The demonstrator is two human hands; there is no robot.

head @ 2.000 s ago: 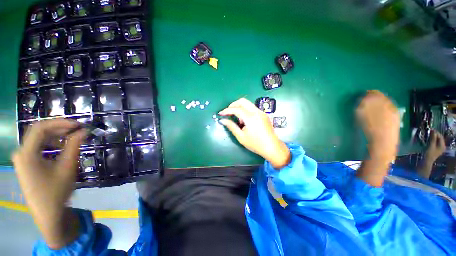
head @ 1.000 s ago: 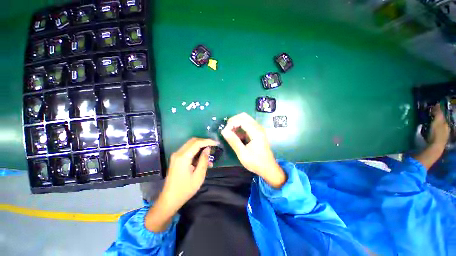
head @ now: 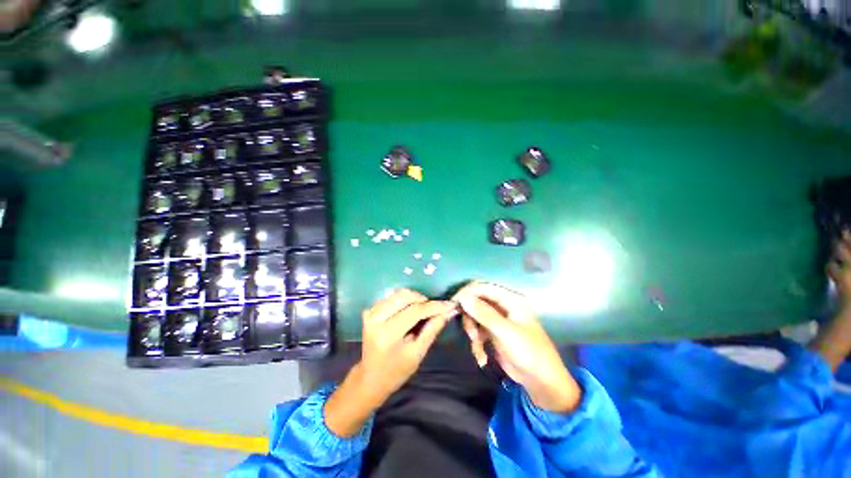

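My left hand (head: 403, 336) and my right hand (head: 509, 331) meet fingertip to fingertip at the bench's front edge. They pinch a small dark piece, probably a device housing, mostly hidden by the fingers. Small white pads (head: 384, 236) lie scattered on the green mat beyond my left hand, with several more nearer my fingers. One black housing (head: 396, 161) lies farther back, with a yellow scrap (head: 415, 173) touching or beside it. Three black housings (head: 507, 231) lie in a loose column to the right. A flat pale square (head: 537, 261) lies below them.
A black blister tray (head: 329, 280) stands at left, its back rows holding units and several front-right pockets empty. A small reddish speck (head: 659, 297) lies on the mat at right. A neighbour's blue sleeve (head: 784, 392) and hand (head: 843, 271) show at the far right.
The view has tilted up. My left hand has come from the tray to my right hand, and both now meet near the bench edge. The neighbour's hand has moved away to the right.
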